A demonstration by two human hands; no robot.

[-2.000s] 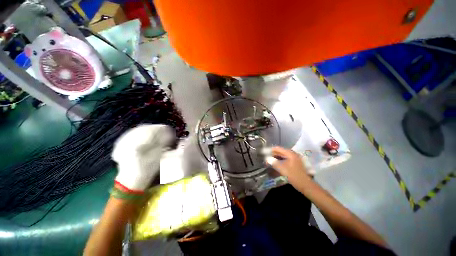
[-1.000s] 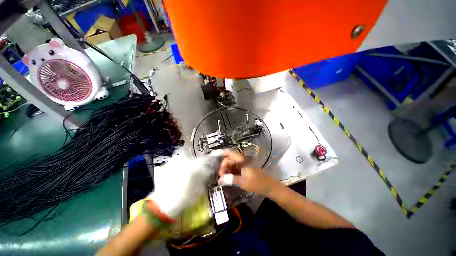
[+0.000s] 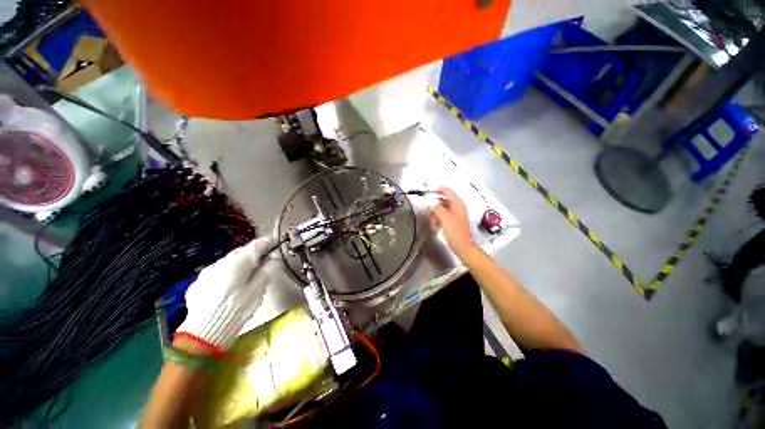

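A thin black cable (image 3: 342, 216) runs across the round grey turntable (image 3: 340, 268), over the small silver clamp (image 3: 312, 233) at the disc's left part. My left hand (image 3: 228, 289), in a white knit glove with a red cuff, holds the cable at the disc's left edge. My bare right hand (image 3: 450, 219) holds the cable's dark end between thumb and fingers, just right of the disc. A silver slide (image 3: 330, 325) runs from the clamp towards me. Small metal posts stand on the disc.
A black cable heap (image 3: 109, 260) lies on the green table at left, beside a pink-and-white fan (image 3: 38, 163). A yellow wrapped pad (image 3: 273, 369) is at left front. A red knob (image 3: 491, 219) is at right. An orange panel (image 3: 310, 50) hangs overhead. A dark mechanism (image 3: 309, 144) stands behind the disc.
My hands were together at the disc's front edge and have moved apart to its left and right sides. The cable is now stretched across the disc. The view has shifted to the right.
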